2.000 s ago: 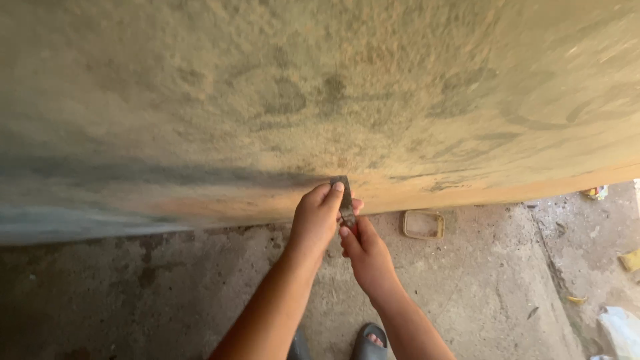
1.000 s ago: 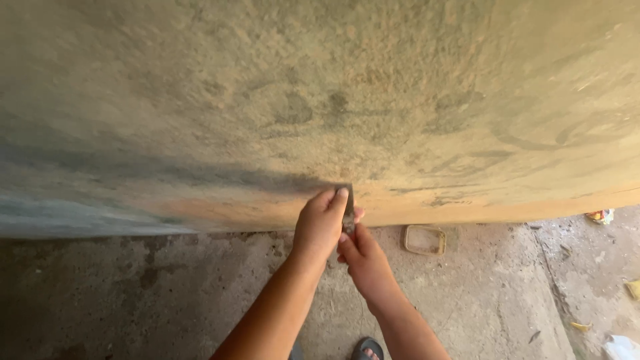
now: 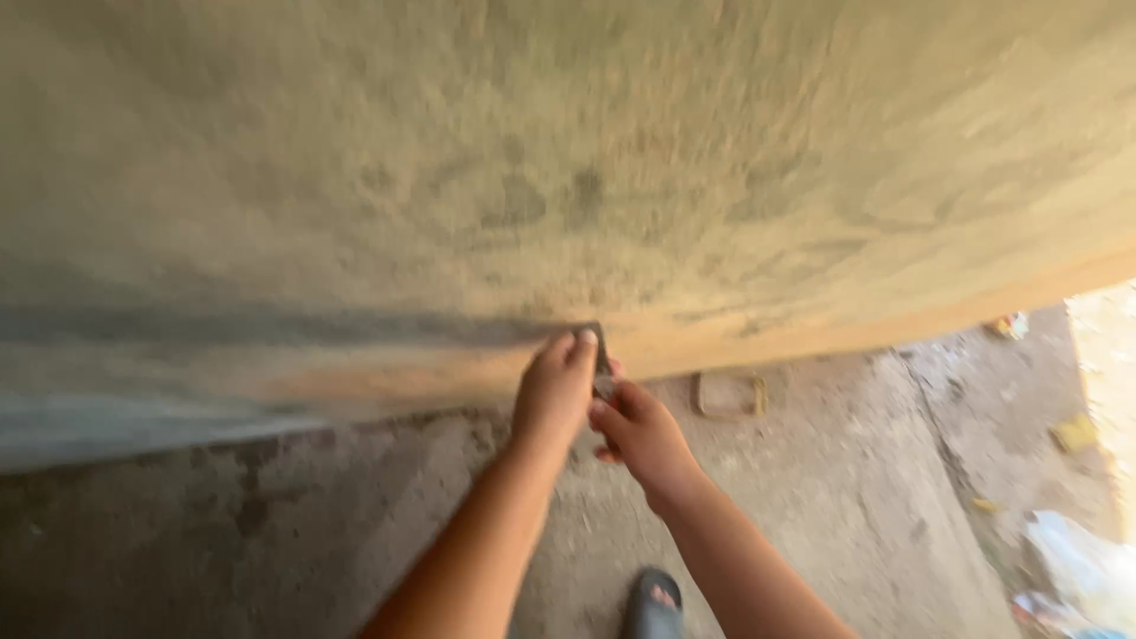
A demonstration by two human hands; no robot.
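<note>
A small dark, flat object point(image 3: 603, 353) is between my hands, close against the stained, painted wall point(image 3: 710, 177); its exact kind is unclear. My left hand point(image 3: 555, 386) grips its upper part, with the thumb on its face. Lower down and to the right, the fingers of my right hand point(image 3: 639, 430) pinch its lighter lower end. The wall shows dark smudges and a dark grey band running left from my hands. My fingers partly hide the object.
A shallow rectangular container point(image 3: 761, 395) lies on the concrete floor point(image 3: 799, 497) by the wall's foot, right of my hands. A grey slipper point(image 3: 655, 608) on a foot is below. White plastic point(image 3: 1078, 555) and a yellow piece point(image 3: 1074, 433) lie at the far right.
Both hands stay on the dark object at the lower wall throughout. Of the feet, less shows than two seconds ago. No other plain change.
</note>
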